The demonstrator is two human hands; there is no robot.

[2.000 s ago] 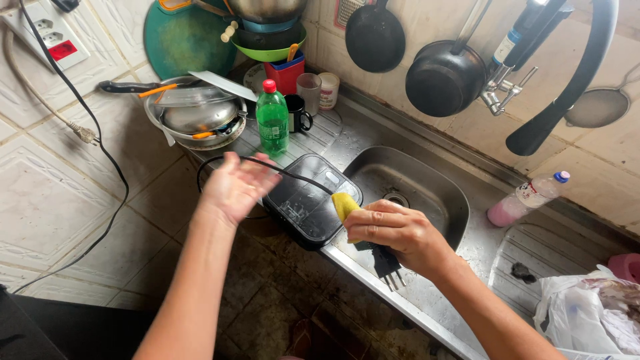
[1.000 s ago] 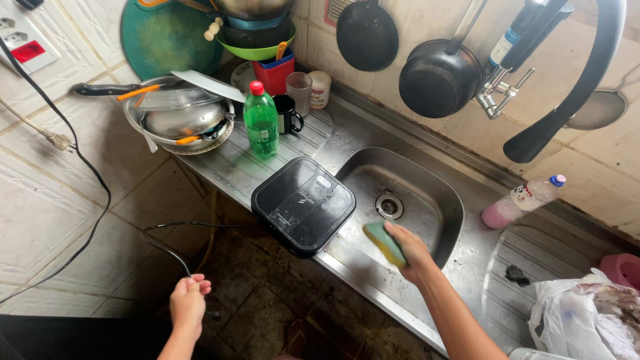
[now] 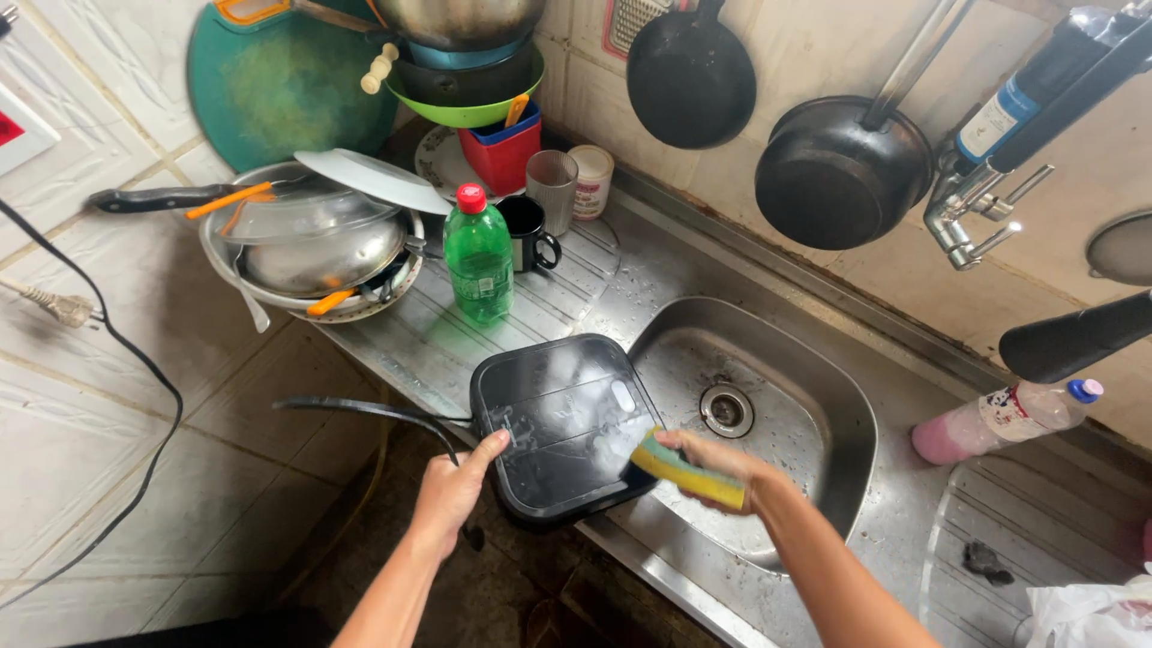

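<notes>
A black appliance with rounded corners and a flat lid [image 3: 567, 405] lies on the steel counter's front edge, left of the sink basin, with whitish suds on its top. My left hand [image 3: 459, 486] grips its left front edge, thumb on top; the fingers beneath are partly hidden. A black power cord [image 3: 360, 409] loops out from the appliance past this hand. My right hand [image 3: 720, 463] holds a yellow and green sponge [image 3: 688, 472] against or just over the lid's right front corner; it is slightly blurred.
The steel sink basin [image 3: 792, 432] lies to the right. Behind the appliance stand a green bottle [image 3: 480, 270], a black mug [image 3: 524, 229] and a bowl of dishes [image 3: 315, 243]. A pink-filled bottle [image 3: 999, 423], a plastic bag [image 3: 1093, 616] and the black faucet spout [image 3: 1071, 337] are at right. Pans [image 3: 846, 171] hang above.
My left hand has moved up from the cord below to the appliance's edge. The sponge in my right hand has moved from over the basin to the lid, where suds now show.
</notes>
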